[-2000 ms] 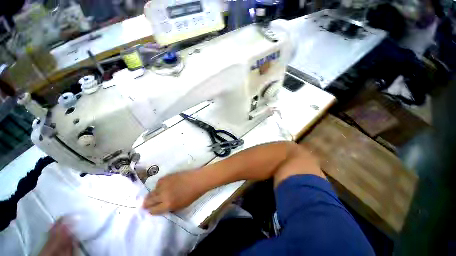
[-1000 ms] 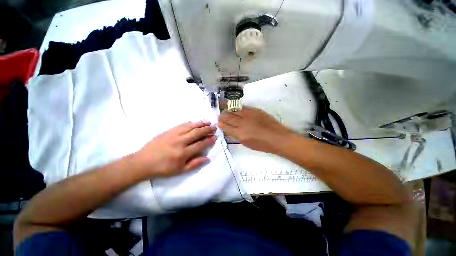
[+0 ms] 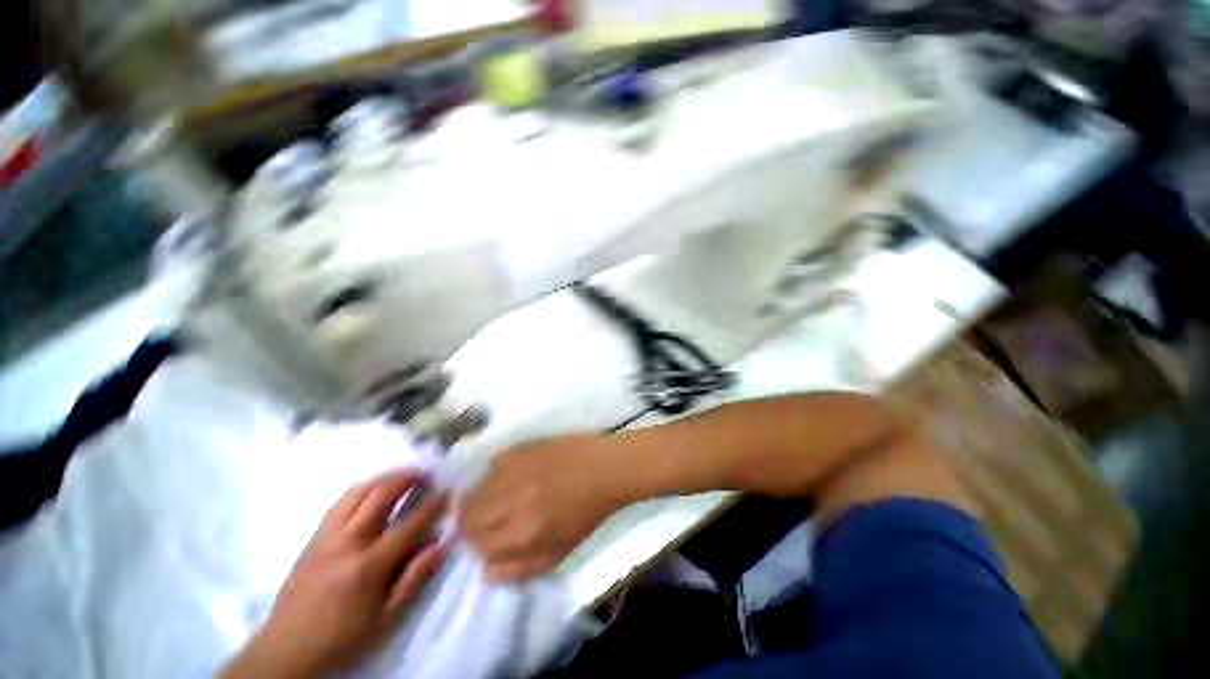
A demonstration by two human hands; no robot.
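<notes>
The white lining [image 3: 199, 531] lies under the sewing machine's needle end and spreads to the left, with black gathered trim [image 3: 82, 422] along its far left edge. My left hand [image 3: 348, 564] is on the lining, thumb and fingers pinching a fold near the presser foot. My right hand [image 3: 537, 507] is closed on the lining's right edge, close beside my left fingertips. The white sewing machine [image 3: 531, 226] stands behind both hands. The view is blurred; the needle and seam edge cannot be made out.
Black fabric shears [image 3: 664, 361] lie on the machine bed right of the needle area. A wooden board or box [image 3: 1028, 491] is at the lower right. Another white table [image 3: 1008, 159] stands behind at the right.
The view has swung up and right, away from the close view of the needle. My hands stay close together; my left fingers now pinch the cloth where they lay flatter on it before.
</notes>
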